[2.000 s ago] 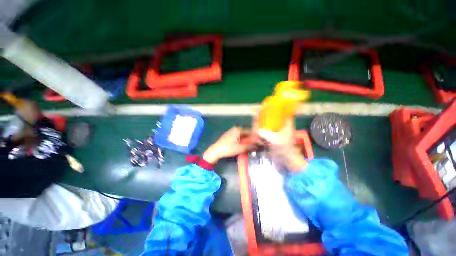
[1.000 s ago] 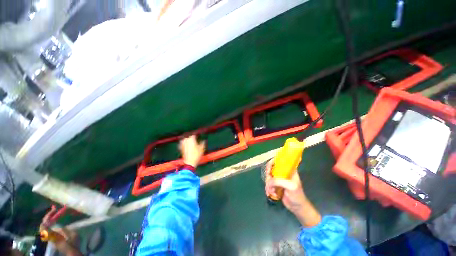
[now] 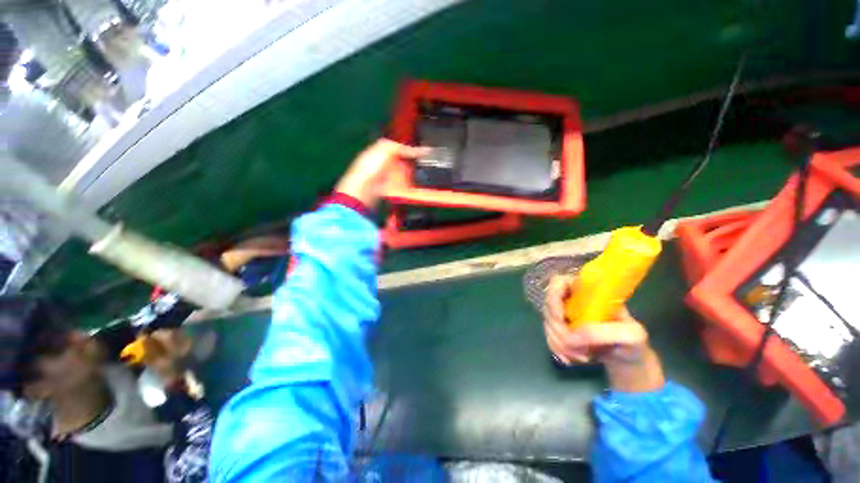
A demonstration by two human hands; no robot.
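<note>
My left hand [image 3: 375, 173] grips the left edge of a red-orange fixture frame [image 3: 573, 165] over the green belt. The frame holds an open tablet unit [image 3: 509, 154] with a grey rectangle and circuitry at its left end. A second red frame [image 3: 453, 232] lies partly hidden below it. My right hand [image 3: 596, 330] is closed around the yellow electric screwdriver [image 3: 615, 276] above the bench; its black cord rises to the upper right. The screwdriver's tip is hidden by my hand. A round speckled dish [image 3: 544, 280] shows partly behind my right hand.
Stacked red frames [image 3: 721, 311] stand at the right of the bench, with an open tablet [image 3: 818, 283] in the top one. The belt's pale rail [image 3: 453, 272] crosses the middle. A pale tube [image 3: 165, 269] juts in at left. Another person [image 3: 90, 396] sits at lower left, near a yellow tool [image 3: 140, 351].
My left hand was over the frames on the belt and now grips one with a tablet, shifted up and right. My right hand has moved right with the screwdriver. The work frame seen earlier under my hands is gone.
</note>
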